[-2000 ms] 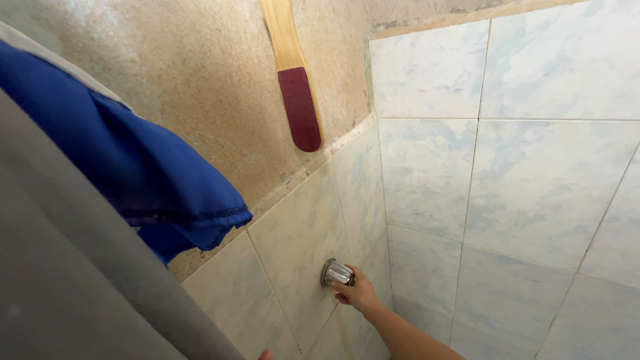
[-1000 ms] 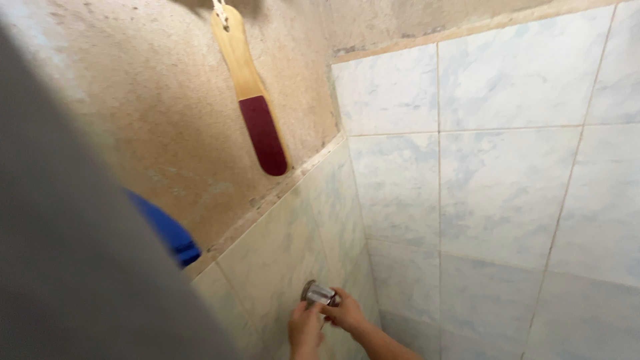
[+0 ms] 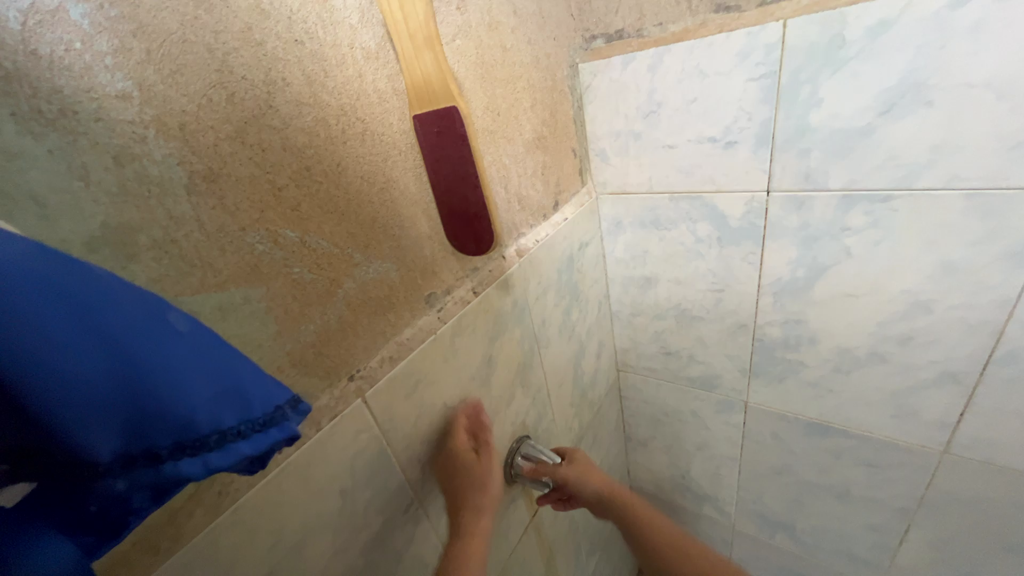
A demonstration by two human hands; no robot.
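A chrome shower valve knob [image 3: 528,462] with a round flange projects from the tiled wall, low in the middle of the head view. My right hand [image 3: 578,482] grips its outer end, fingers curled around it. Just left of the knob, my left hand [image 3: 470,448] is raised close to the tiles and slightly blurred. It holds nothing that I can see, and a gap separates it from the knob.
A wooden foot file [image 3: 454,180] with a dark red abrasive pad hangs on the bare plaster wall above the knob. Blue fabric [image 3: 128,360] hangs at the left. Pale marbled tiles [image 3: 680,288] cover the adjoining wall at the right, meeting the other wall in a corner.
My left hand was at the knob beside my right hand a second ago and is now off it, to the left. The right hand remains on the knob. The view has shifted, showing more blue fabric.
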